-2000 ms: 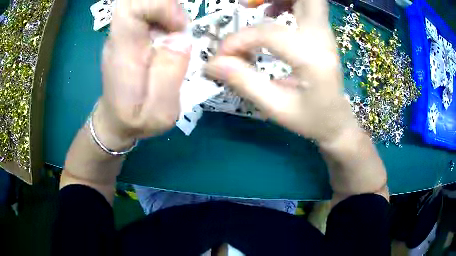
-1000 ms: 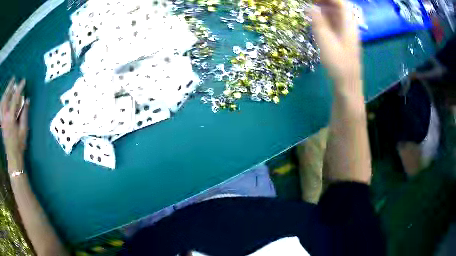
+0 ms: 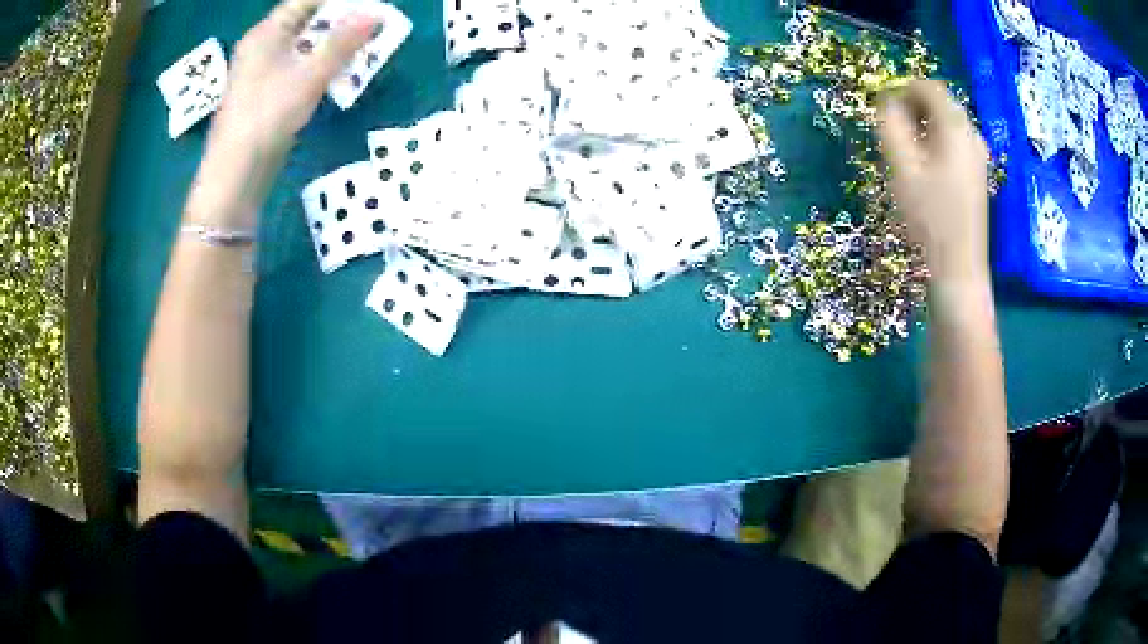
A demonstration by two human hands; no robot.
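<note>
My left hand is at the upper left with its thumb and fingers on a white perforated plate. My right hand is over the right part of the loose pile of gold and silver metal fittings. It is blurred, with fingers bent; whether it holds a fitting I cannot tell. A large untidy heap of white perforated plates lies in mid-table between my hands. One plate sticks out at the heap's near left edge.
A single white plate lies left of my left hand. A long brown cardboard box of fittings stands at the left edge. A blue plastic tray with white plates is at the right. The green table's curved near edge runs before my lap.
The view has swung back left. My left hand has moved from the table's left side onto a plate. My right hand has moved from near the blue tray to the fittings pile.
</note>
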